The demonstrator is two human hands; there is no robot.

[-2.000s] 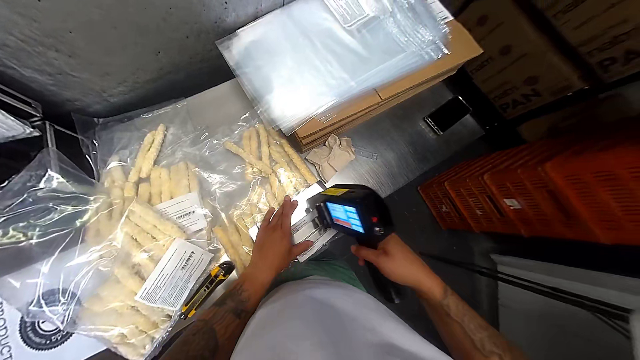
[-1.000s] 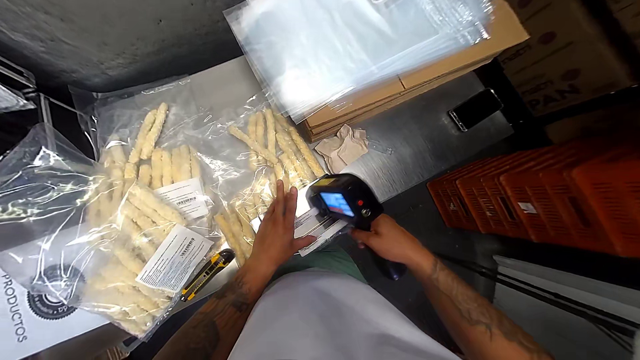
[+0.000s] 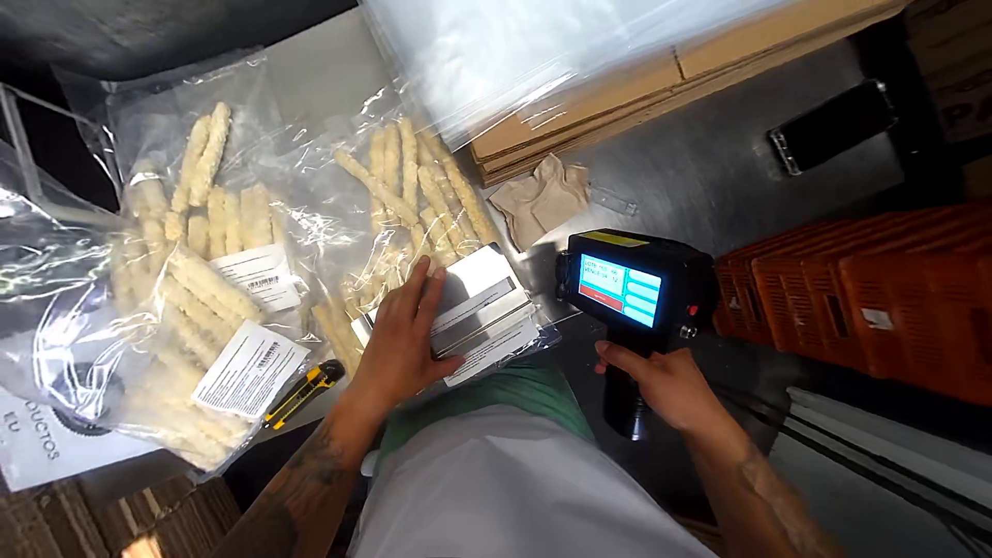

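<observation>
My right hand (image 3: 659, 380) grips the handle of a black handheld inkjet printer (image 3: 639, 287) with a lit screen, held beside the table edge. My left hand (image 3: 407, 329) lies with fingers stretched on a white label and a flat metal plate or guide (image 3: 480, 310), over a clear plastic bag of pale breaded sticks (image 3: 422, 186). Further left lie more bagged sticks (image 3: 201, 287) with printed labels (image 3: 252, 368). A yellow and black utility knife (image 3: 304, 394) rests between those bags and my left forearm.
Clear plastic bags (image 3: 496, 54) lie on stacked flat cardboard (image 3: 573, 116) at the back. Near them are a crumpled brown paper (image 3: 541, 200) and a black phone (image 3: 833, 126). Orange crates (image 3: 860, 294) stand at the right, beyond the metal table (image 3: 721, 147).
The printer in my right hand has moved right, off the label by my left hand, which stays on the bag. The label and the plate now show more fully.
</observation>
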